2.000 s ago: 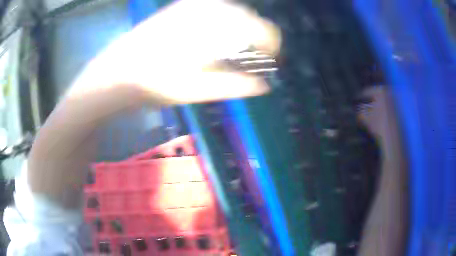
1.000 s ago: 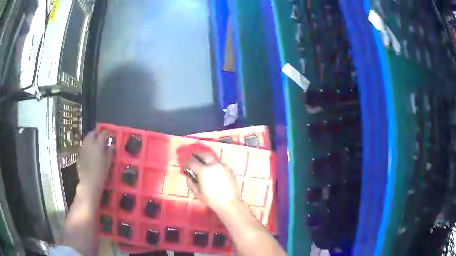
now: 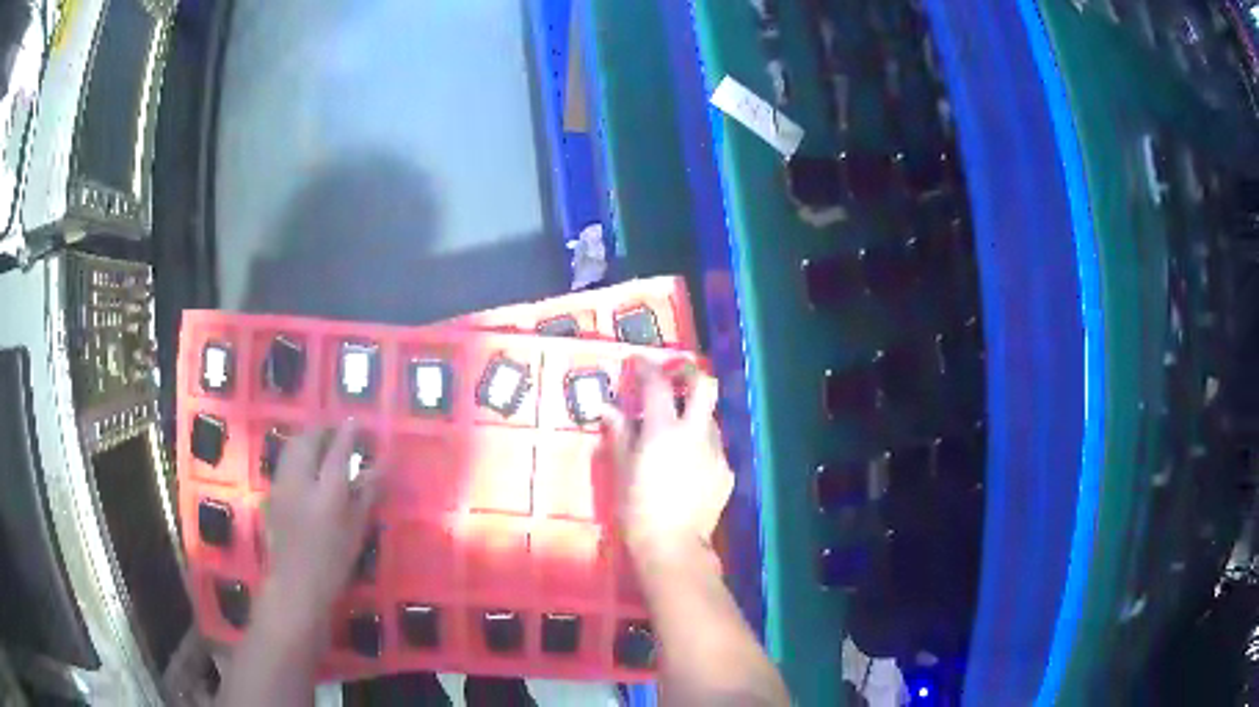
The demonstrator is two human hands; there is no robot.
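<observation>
An orange-red compartment tray (image 3: pixel 518 580) lies in front of me, slightly tilted in view. Black square watch bodies (image 3: pixel 505 385) sit in its top row, left columns and bottom row; several middle cells are bare. My left hand (image 3: pixel 315 518) is over the left part, its fingertips at a square watch body (image 3: pixel 356 464) in the second row. My right hand (image 3: pixel 677 483) has its fingers in the top right cell; what lies under them is mostly hidden. A second red tray (image 3: pixel 483 316) shows behind and under the first, with square watch bodies (image 3: pixel 639 326) in it.
Green rack shelves (image 3: pixel 794 414) with dark units and a paper label (image 3: pixel 755 115) run along the right, with blue beams (image 3: pixel 1036 345). Bench instruments (image 3: pixel 118 345) stand at the left. A crumpled whitish piece (image 3: pixel 590 254) lies behind the trays.
The top row has gained several watch bodies. My left hand has moved from the tray's left edge onto its cells; my right hand has moved to the top right cell.
</observation>
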